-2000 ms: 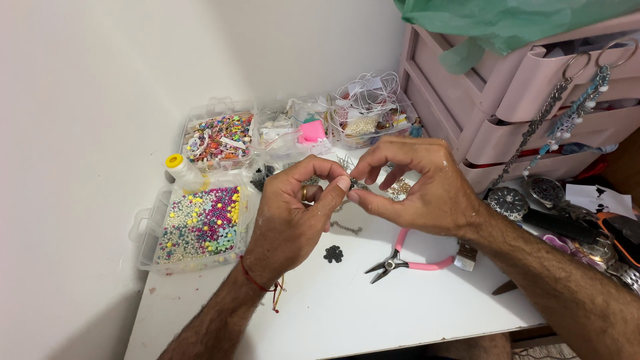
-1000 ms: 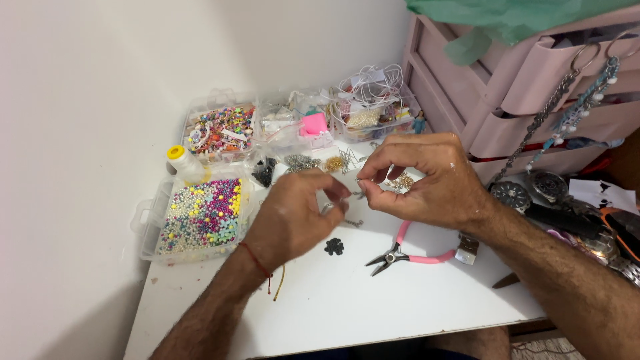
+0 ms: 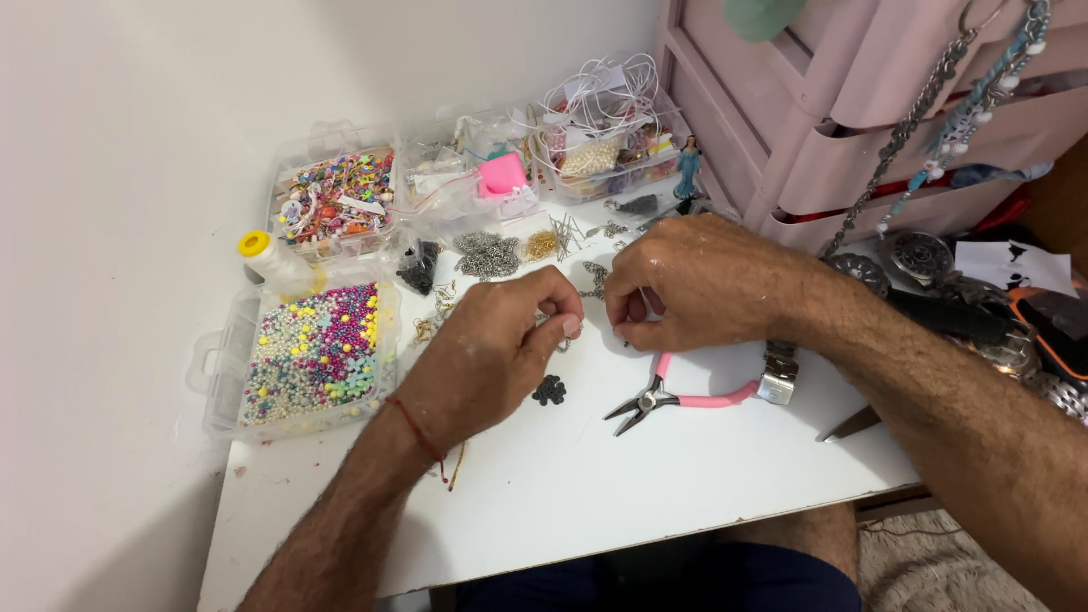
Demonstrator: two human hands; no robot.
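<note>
My left hand (image 3: 501, 348) pinches a short piece of metal chain (image 3: 564, 342) between thumb and forefinger, above the white table. Apart from it, to the right, my right hand (image 3: 680, 285) has its thumb and fingers together around a tiny dark item, too small to name. Below the hands lie a small cluster of black beads (image 3: 550, 390) and pliers with pink handles (image 3: 648, 401). Behind them rest a heap of silver chain (image 3: 487, 255), a small heap of gold rings (image 3: 541, 246), metal pins (image 3: 567, 236) and a bag of black beads (image 3: 419, 268).
Plastic boxes of pearl beads (image 3: 310, 357) and mixed beads (image 3: 336, 200) stand left, near a thread spool (image 3: 270, 257). A box with white cord (image 3: 608, 136) stands at the back. Pink drawers (image 3: 918, 153) rise at right, beside several watches (image 3: 918, 257).
My hands were together at the fingertips two seconds ago; now they are apart and lower, nearer the black beads.
</note>
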